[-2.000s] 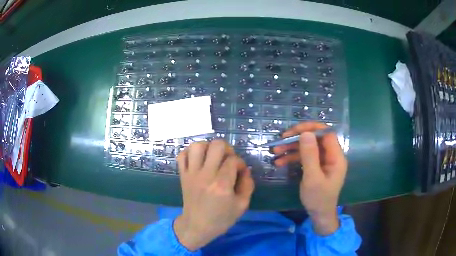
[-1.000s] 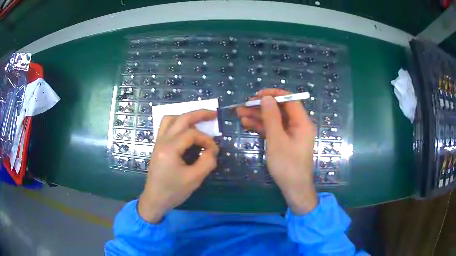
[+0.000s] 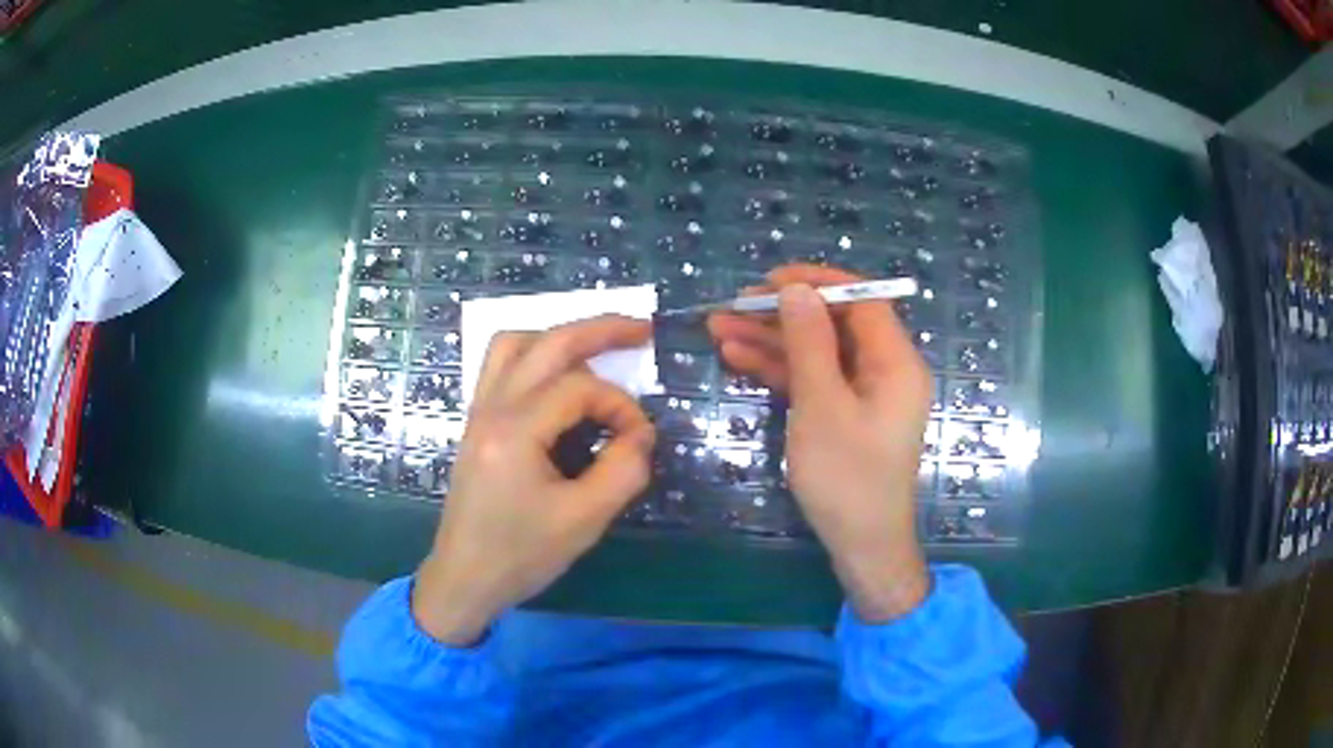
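A white card (image 3: 497,325) lies on the clear tray of small dark parts (image 3: 841,190). My left hand (image 3: 534,453) is over the card's lower right part, its index fingertip at the right edge. Its thumb and another finger meet in a ring; whether they pinch a small part cannot be seen. My right hand (image 3: 855,417) holds the tweezers (image 3: 863,291) like a pen, white end to the right. Their thin tip points left and reaches the card's right edge near my left index fingertip. Anything at the tip is too small to tell.
A red bin (image 3: 81,380) with clear plastic and white paper (image 3: 124,271) is at the left edge. A crumpled white tissue (image 3: 1191,292) lies beside the black tray stack (image 3: 1257,365) at the right. A pale strip (image 3: 658,32) runs along the mat's far side.
My left hand has moved up and left onto the card. My right hand has brought the tweezers up and left to the card's edge. Over the last second both hands have barely moved.
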